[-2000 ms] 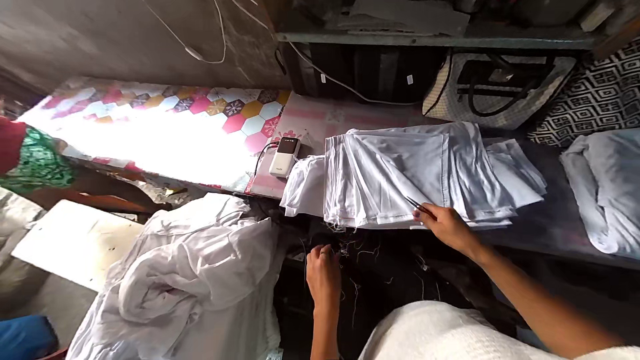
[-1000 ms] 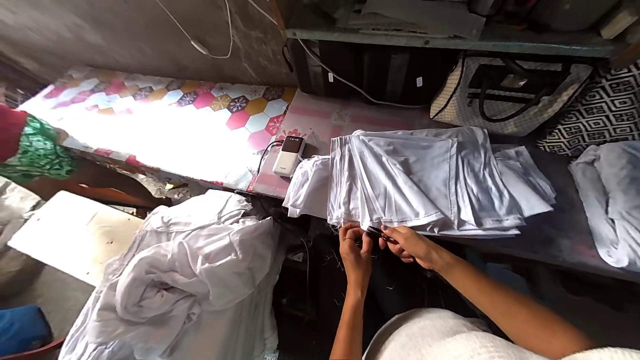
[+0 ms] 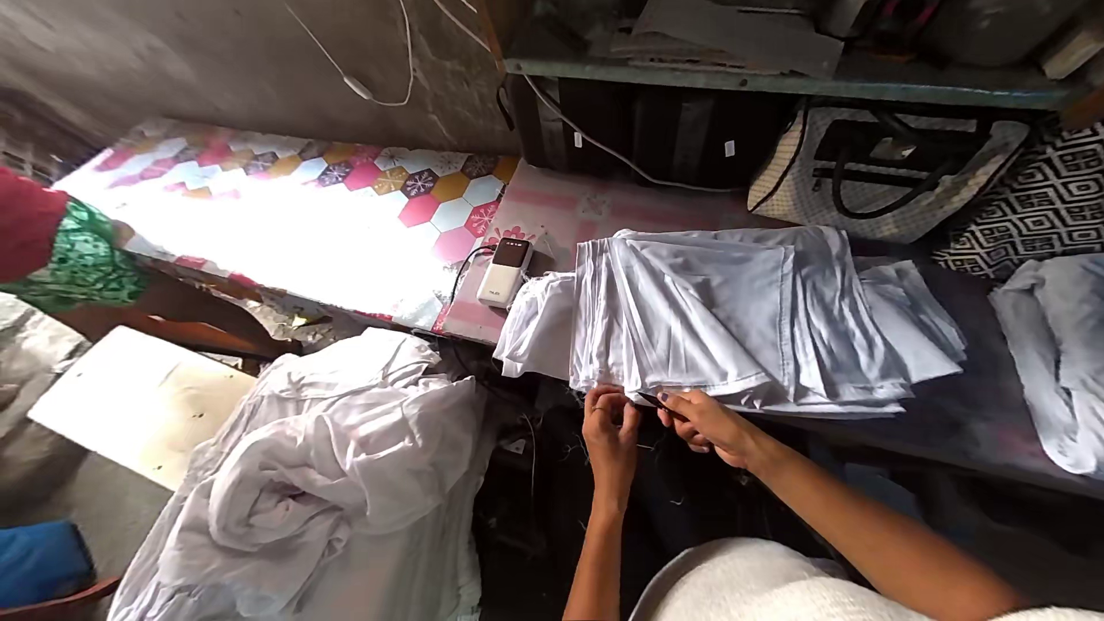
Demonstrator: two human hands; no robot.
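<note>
A layered stack of white cloth pieces (image 3: 707,310) lies on the table, its near edge at the table's front. At that edge my left hand (image 3: 612,423) pinches the hem of the cloth with bent fingers. Just right of it, my right hand (image 3: 703,423) holds a small dark pointed tool (image 3: 651,400), perhaps thread snips, its tip directed at the left fingertips. Loose threads hang below the hem. Whether the tool's blades are apart cannot be seen.
A power bank (image 3: 504,272) with a cable stands left of the stack. A white cloth heap (image 3: 319,483) is at lower left, a handbag (image 3: 888,172) behind, more folded cloth (image 3: 1065,354) at right. A person's sleeve (image 3: 78,250) shows at far left.
My left hand has risen from the dark area below to the cloth's near edge. My right hand, with the tool, has come down beside it from on top of the stack.
</note>
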